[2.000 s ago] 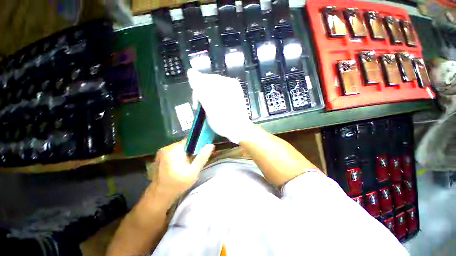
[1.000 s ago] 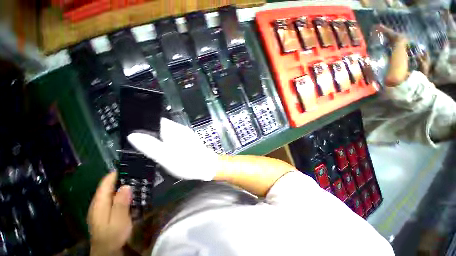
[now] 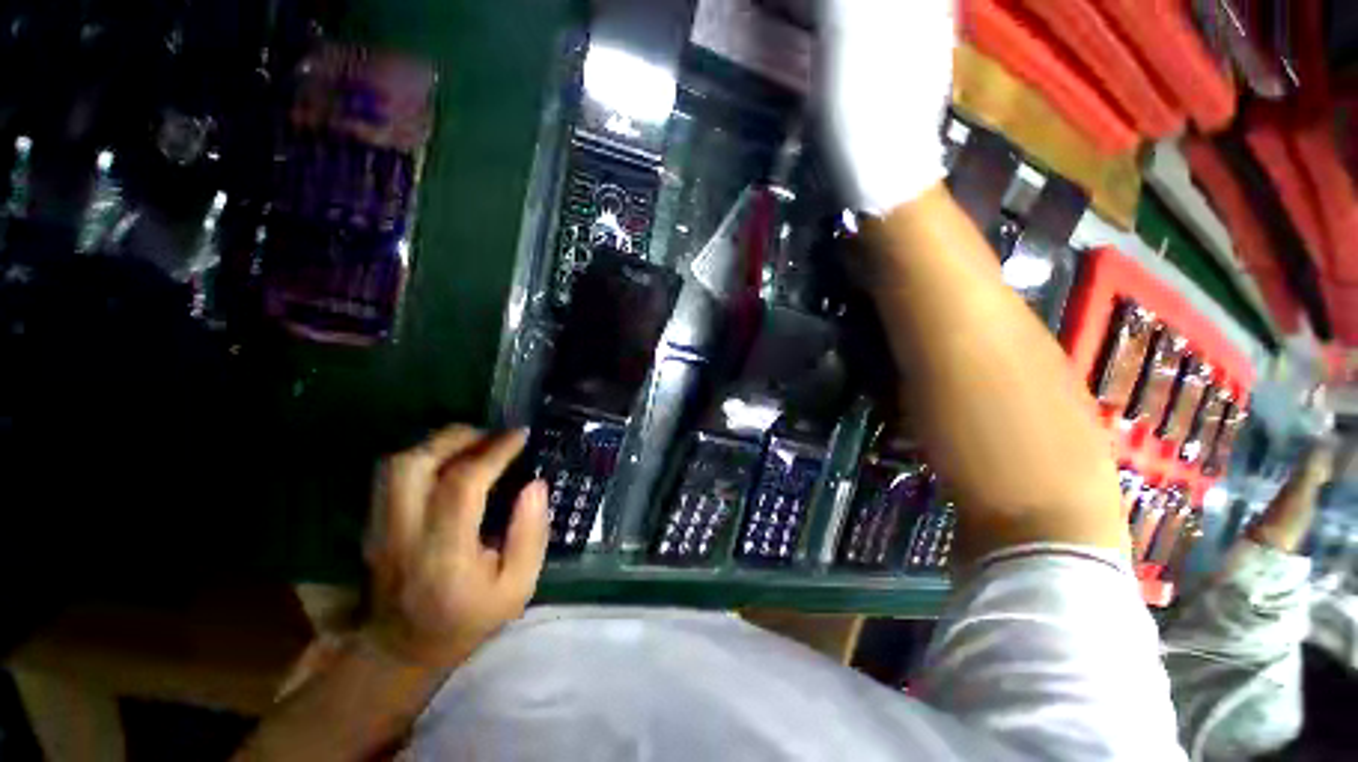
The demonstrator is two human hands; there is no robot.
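Several black keypad phones (image 3: 778,503) lie in a clear tray (image 3: 524,320) on the bench. The leftmost lower phone (image 3: 578,484) has its keypad showing beside my left hand (image 3: 459,536). My left hand is bare, with thumb and fingers apart at the tray's lower left edge and nothing seen in it. A thin phone or cover with a red edge (image 3: 757,246) stands tilted among the phones near the tray's middle. My right hand (image 3: 889,112), in a white glove, reaches over the far side of the tray. It is blurred and cut off by the top edge, so its fingers are hidden.
A red tray (image 3: 1099,298) of copper-gold pieces lies on the right. Stacked red trays (image 3: 1095,67) are at the upper right. A purple-brown patterned piece (image 3: 343,194) lies left, beside a dark tray (image 3: 112,209). Another person's arm (image 3: 1244,640) shows at the right.
The view has swung left. The black phone formerly between my hands now lies in the tray's left side. My right hand has moved to the tray's far side. The red-edged piece now shows.
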